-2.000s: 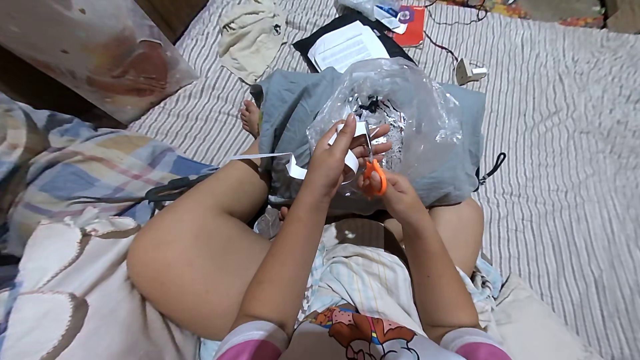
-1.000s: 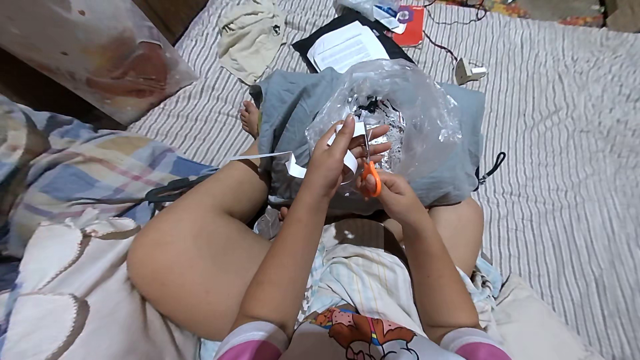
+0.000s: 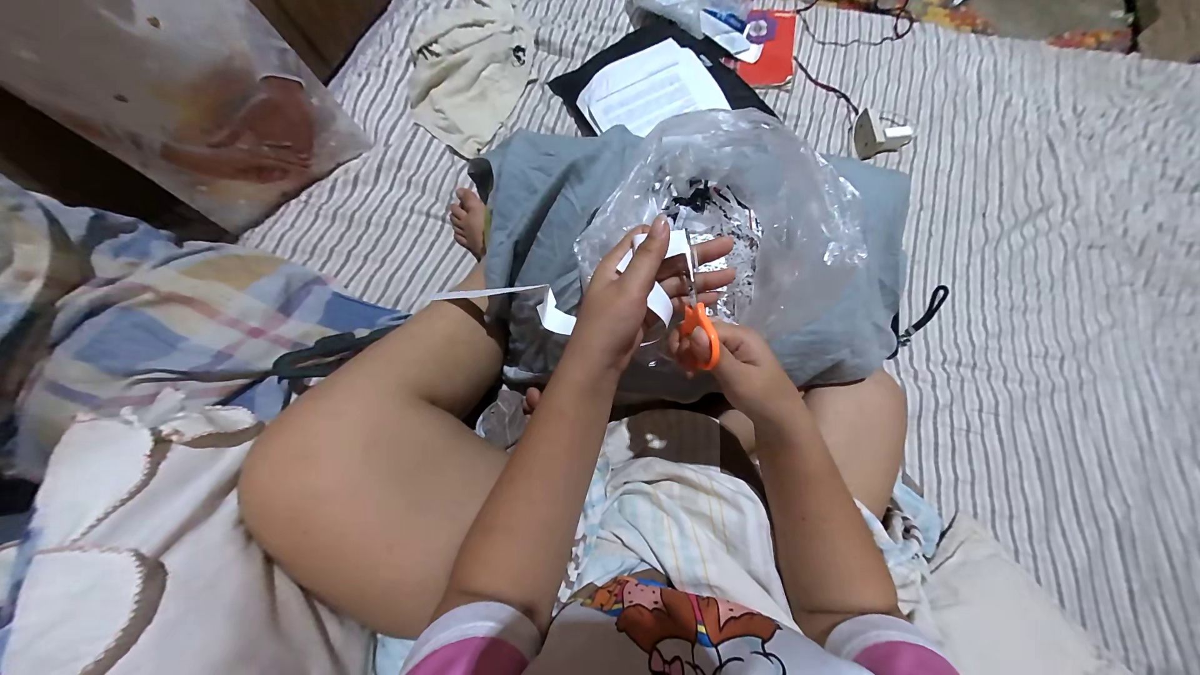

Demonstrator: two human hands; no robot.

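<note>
My left hand (image 3: 623, 300) pinches a long white paper strip (image 3: 557, 313) between thumb and fingers; the strip loops under the palm and trails off to the left. In my right hand (image 3: 741, 370) are scissors with orange handles (image 3: 699, 337), their blades pointing up at the strip's end beside my left fingertips. Whether the blades are closed is hard to tell. Behind both hands lies an open clear plastic bag (image 3: 806, 225) with small dark and white cut scraps (image 3: 741, 253) inside. The bag rests on a grey cloth-covered pillow or bundle (image 3: 534, 225) across my lap.
Beyond the bundle lie a printed paper sheet (image 3: 652, 89) on a black item, a red booklet (image 3: 773, 56), a beige cloth (image 3: 469, 75) and a white plug adapter (image 3: 879, 134) by a dark cable. A plaid blanket (image 3: 187, 300) is at the left, on the striped bedsheet (image 3: 1031, 281).
My right hand and the orange scissors have shifted slightly since the earliest frame, with the handles now looking narrower. My left hand holds the strip in nearly the same place.
</note>
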